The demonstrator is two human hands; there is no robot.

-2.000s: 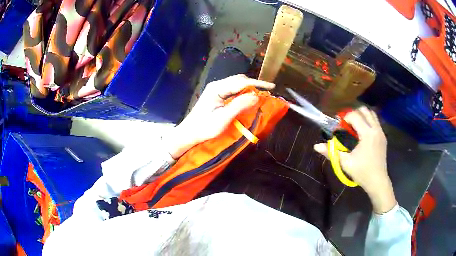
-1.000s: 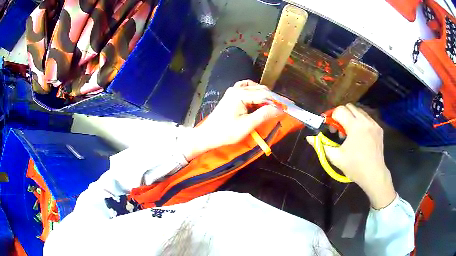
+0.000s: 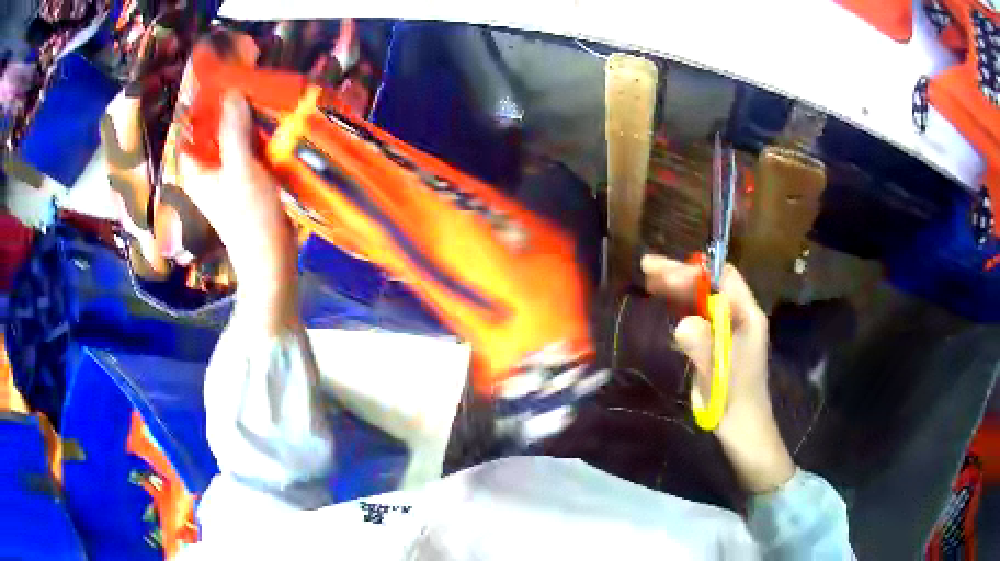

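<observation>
My left hand (image 3: 247, 203), blurred, holds an orange sewn workpiece (image 3: 493, 263) by one end at the upper left. The piece stretches down and right across the view, with a dark strip (image 3: 400, 236) along it and a blurred navy-white end (image 3: 548, 389) over my lap. A narrow lighter orange strip (image 3: 294, 123) shows near my left hand. My right hand (image 3: 740, 362) holds scissors with yellow and red-orange handles (image 3: 719, 362). Their silver blades (image 3: 720, 214) point up, apart from the workpiece, and look nearly closed.
Camouflage pieces (image 3: 132, 175) lie in a blue bin at left; another blue bin (image 3: 121, 384) below holds orange pieces. The white table (image 3: 746, 49) crosses the top, with orange patterned pieces (image 3: 959, 110) at right. Wooden bars (image 3: 629, 153) and orange scraps show beneath. A grey bin stands at right.
My left hand has swung up and left with the workpiece, whose far end now hangs toward my lap. The scissors have left the cloth edge and turned upward. The view has shifted.
</observation>
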